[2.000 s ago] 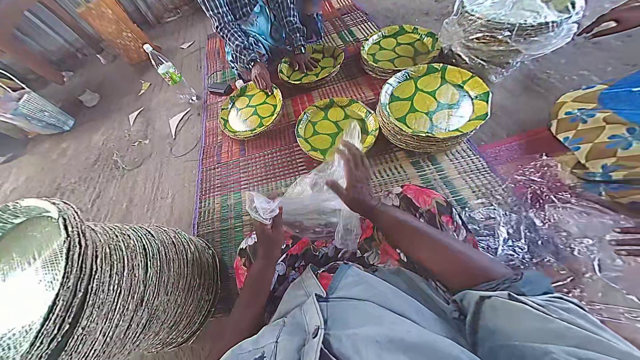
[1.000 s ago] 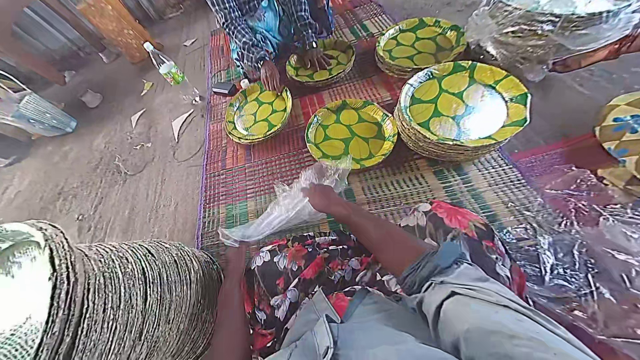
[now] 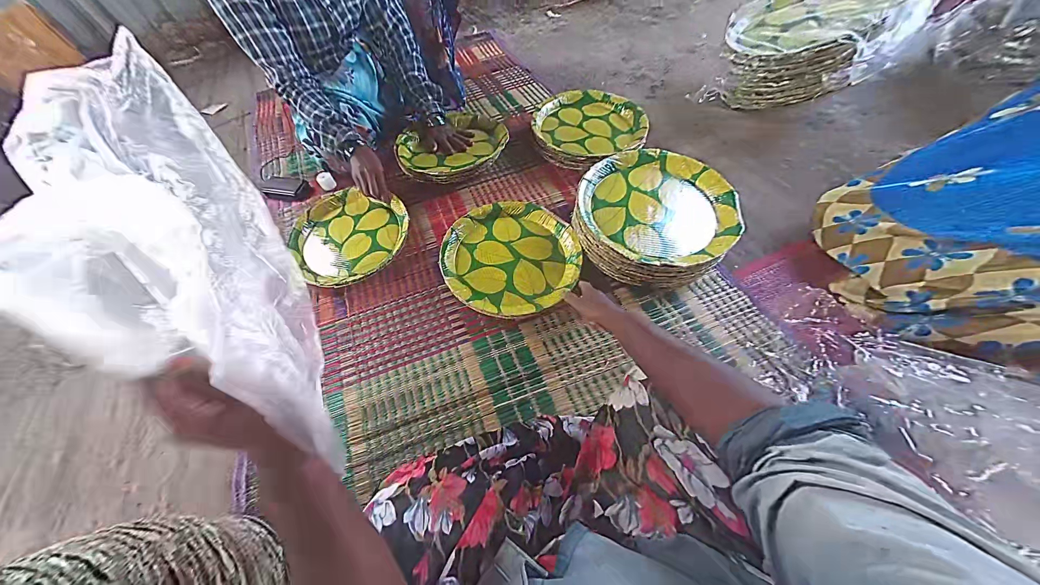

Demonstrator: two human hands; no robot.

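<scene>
My left hand (image 3: 199,402), blurred, grips a clear plastic bag (image 3: 154,219) that hangs opened out at the left. With its fingers at the lower right rim of a green-and-yellow leaf-patterned plate (image 3: 510,260), my right hand (image 3: 593,307) reaches over the woven mat; its fingertips are partly hidden, so its grip is unclear. A taller stack of like plates (image 3: 658,211) stands just behind that hand. Another stack (image 3: 348,236) lies to the left, and two more, one at the back centre (image 3: 452,150) and one at the back right (image 3: 589,126), stand farther off.
Across the woven mat (image 3: 422,406), a person in a checked shirt (image 3: 325,73) touches two stacks. A black case (image 3: 284,188) lies by the mat's left side. A bagged stack (image 3: 788,65) is at the back right, loose plastic (image 3: 934,431) at right, a stack of rough-edged plates (image 3: 154,552) at lower left.
The plastic bag, earlier bunched between both hands over the lap, is now spread out at the left in my left hand. My right hand has moved forward from it to the middle plate.
</scene>
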